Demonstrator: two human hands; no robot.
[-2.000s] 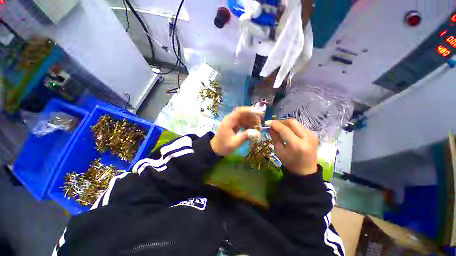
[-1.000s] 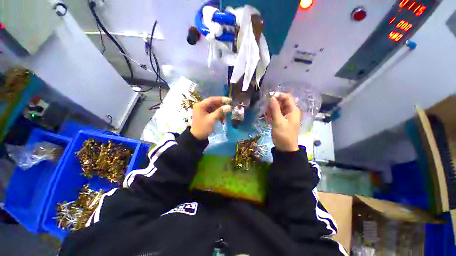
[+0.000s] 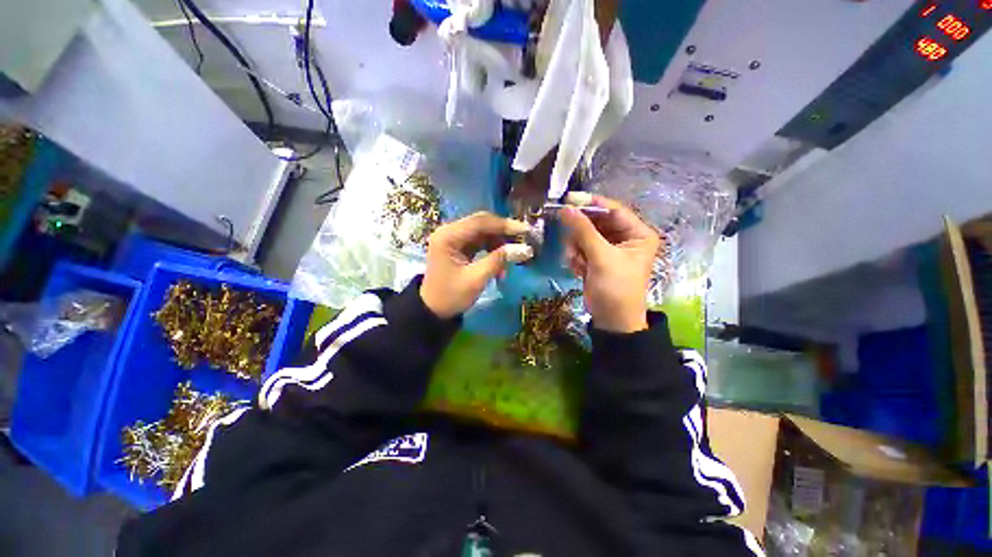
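Observation:
My right hand (image 3: 618, 261) pinches a thin silvery rod (image 3: 566, 206) between whitish-covered fingertips, just in front of the machine head. My left hand (image 3: 468, 264) is beside the small metallic fixture (image 3: 533, 232), thumb and finger close together at it. Whether they grip a small brass part is too small to tell. A heap of joined gold and silvery pieces (image 3: 547, 326) lies below the hands. Brass parts (image 3: 413, 207) lie on the clear plastic bag at the left. Silvery rods (image 3: 680, 207) lie in a clear bag at the right.
White cloth strips (image 3: 577, 98) hang over the fixture. The green mat (image 3: 500, 381) is nearest my body. Blue bins (image 3: 122, 408) with gold and silvery heaps stand left. An open cardboard box (image 3: 751, 441) is lower right. A control panel (image 3: 870, 82) with red digits is upper right.
My right hand has moved from over the rod bag in toward the fixture, with a rod now showing in its fingers. My left hand has come closer to the fixture. The camera view has shifted.

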